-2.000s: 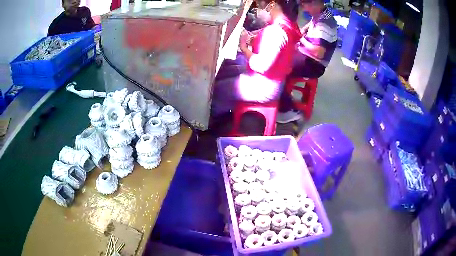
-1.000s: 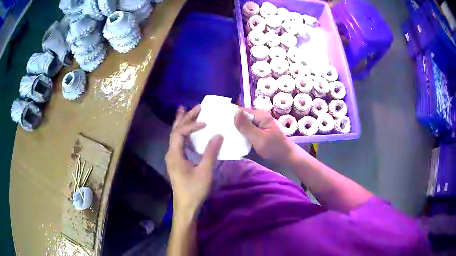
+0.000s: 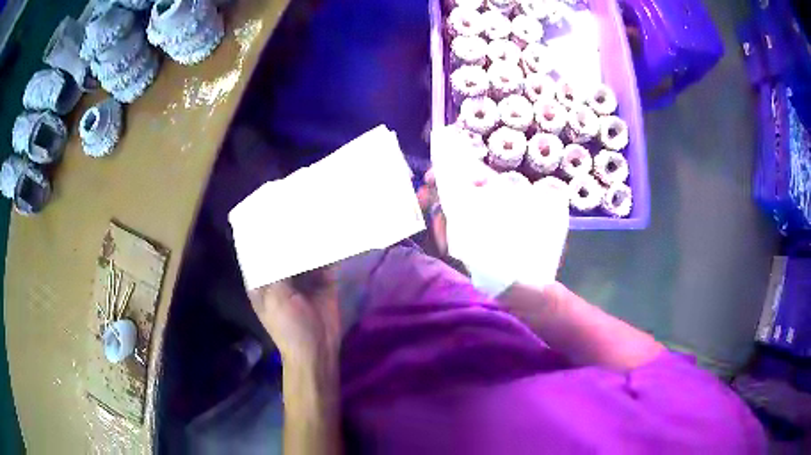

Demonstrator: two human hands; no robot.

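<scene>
Two plain white sheets, bright and without visible detail, are held over my lap. The left white sheet [image 3: 327,209] covers the fingers of my left hand [image 3: 298,315], whose wrist and lower palm show below it. The right white sheet [image 3: 507,222] covers most of my right hand [image 3: 540,304]; a few fingertips show at its left edge beside the gap between the sheets. The right sheet overlaps the near left part of the crate in view. How the hidden fingers grip is not visible.
A pinkish-purple crate [image 3: 643,178] holds rows of ring parts [image 3: 508,145]. On the curved bench [image 3: 53,267] at left are grey-white parts [image 3: 100,127], and a cardboard pad [image 3: 138,253] with thin sticks [image 3: 114,289] and a glue cup [image 3: 120,341]. A purple stool [image 3: 680,44] stands beyond the crate.
One second ago both hands held one compact white bundle; now two white sheets are spread apart, one at each hand. Both hands were out of view two seconds ago. The bench view has shifted.
</scene>
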